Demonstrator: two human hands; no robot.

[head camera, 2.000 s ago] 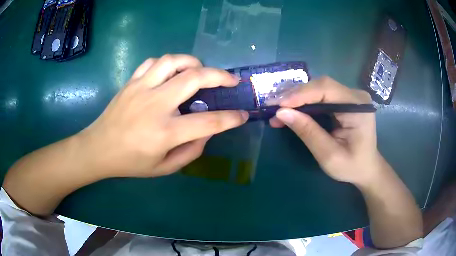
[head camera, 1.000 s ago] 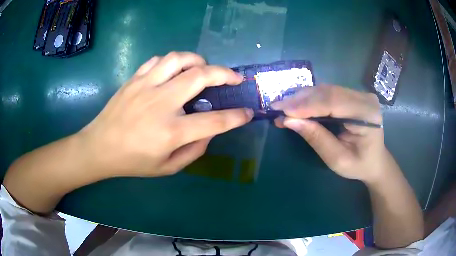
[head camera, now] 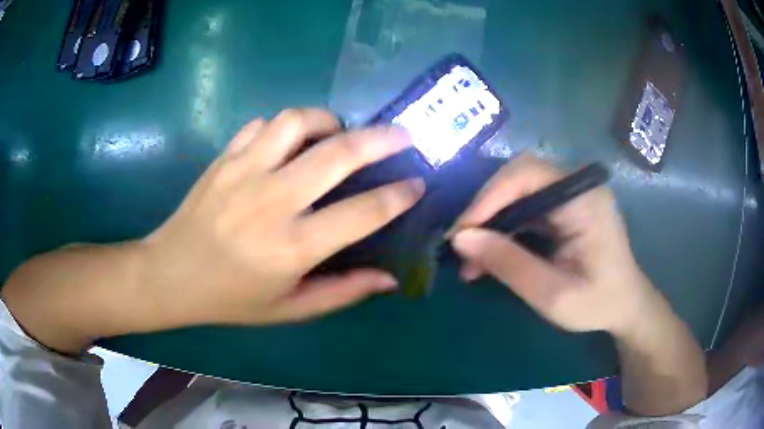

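Observation:
A black phone housing (head camera: 360, 180) lies tilted under my left hand (head camera: 281, 201), its board end up and to the right. The bright circuit board (head camera: 452, 113) with small blue patches shows at that end. My left hand holds the housing, and its fingers hide much of the lower part. My right hand (head camera: 544, 243) holds dark tweezers (head camera: 544, 201), slightly blurred, right of and below the housing. The tips are near a yellow tape piece (head camera: 416, 279) at the near end of the clear film strip (head camera: 419, 42). The middle of the strip is hidden.
Several black handsets (head camera: 109, 42) lie grouped at the far left. Another handset (head camera: 652, 121) with an exposed board lies at the right. The green mat (head camera: 251, 352) ends in a curved edge in front of me. A brown strip (head camera: 748, 59) runs along the far right.
The housing has turned, its board end moving up and away. My right hand and tweezers have moved down from the board's edge toward the yellow tape, and the tweezers are tilted more steeply.

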